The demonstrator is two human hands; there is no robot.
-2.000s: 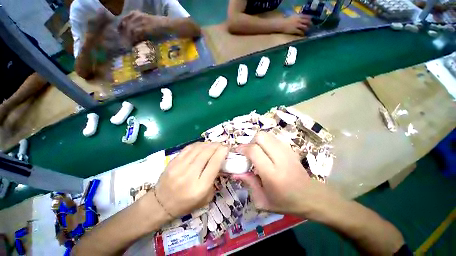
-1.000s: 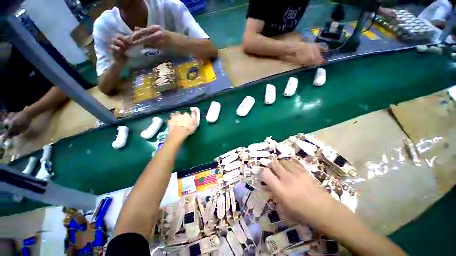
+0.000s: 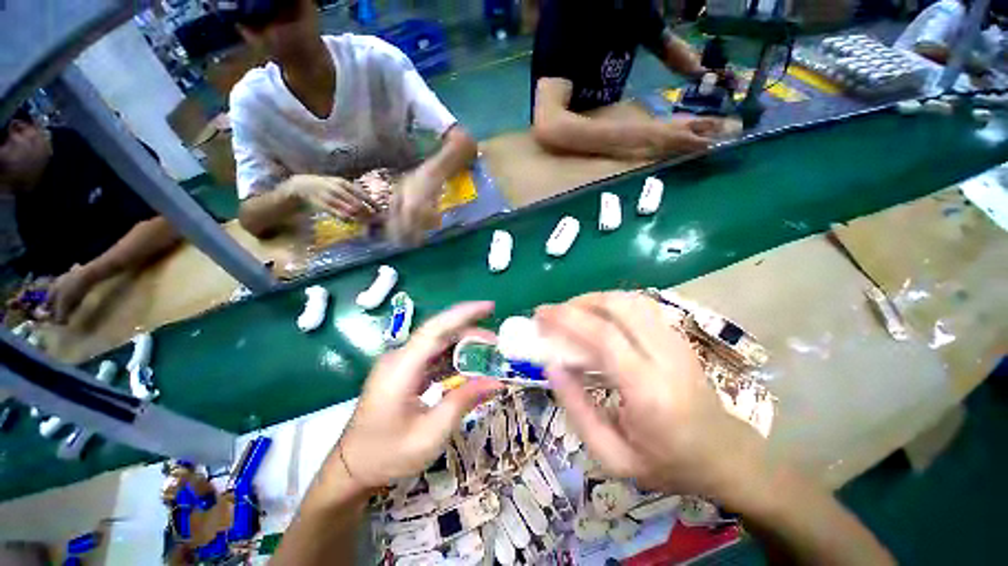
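My left hand [image 3: 411, 411] holds an open white shell [image 3: 475, 356] between thumb and fingers above the pile. Green and blue parts show inside the shell. My right hand [image 3: 636, 387] is blurred and holds a white cover piece [image 3: 522, 336] over the shell's right part. The cover is tilted and does not lie flat on the shell. The fingers hide the shell's right end. Below is a pile of cream covers [image 3: 520, 517], some with a dark square.
A green belt [image 3: 453, 290] carries several white housings [image 3: 562, 236] and an open shell with blue inside [image 3: 399, 318]. Blue cells [image 3: 245, 486] lie at the left by a grey post [image 3: 166, 177]. A cardboard cover [image 3: 818, 332] is at the right. People sit across the belt.
My left hand has come back from the belt, and the housing it touched there is gone from the belt. My right hand has risen from the pile. Both hands now meet at the shell.
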